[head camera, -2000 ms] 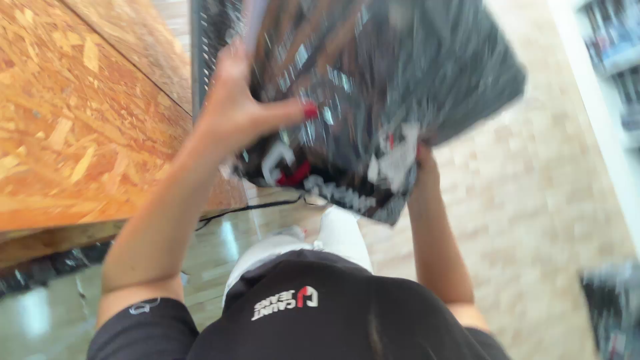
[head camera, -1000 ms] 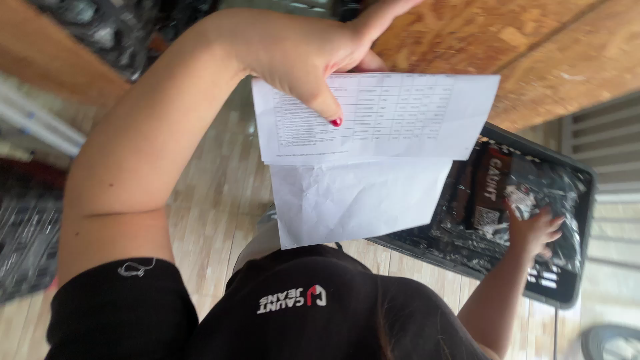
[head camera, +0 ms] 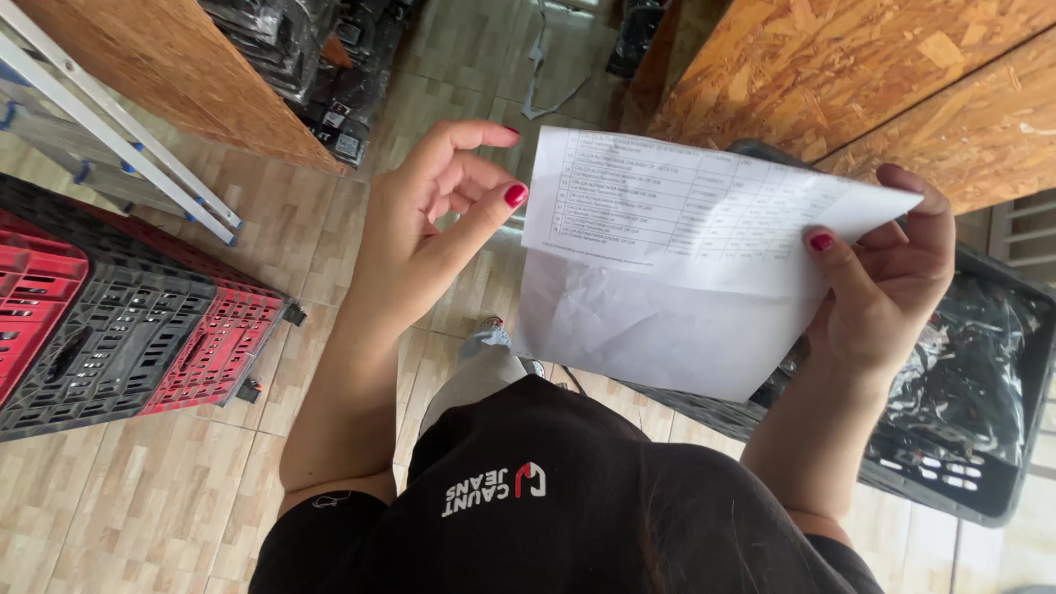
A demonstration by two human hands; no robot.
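Note:
Printed paper sheets (head camera: 660,256), creased and folded, hang in front of my body. My right hand (head camera: 879,280) pinches them at their right edge, thumb on the printed face. Just off the left edge of the paper is my left hand (head camera: 450,210), fingers curled apart and holding nothing. Behind my right forearm stands a black plastic crate (head camera: 998,503) with plastic-wrapped dark packages (head camera: 961,379) in it. The sheets and my right arm hide part of the crate.
Red and black plastic crates (head camera: 148,346) on casters stand at the left, below an aluminium ladder (head camera: 124,124). Wrapped packages (head camera: 338,115) lie beside a particle-board panel (head camera: 256,74) at the upper left. Particle-board furniture (head camera: 792,74) rises at the upper right. Tiled floor (head camera: 280,470) shows between them.
A second ago my left hand held the sheets and my right hand was over the packages in the crate. Now my right hand holds the sheets and my left hand has let go.

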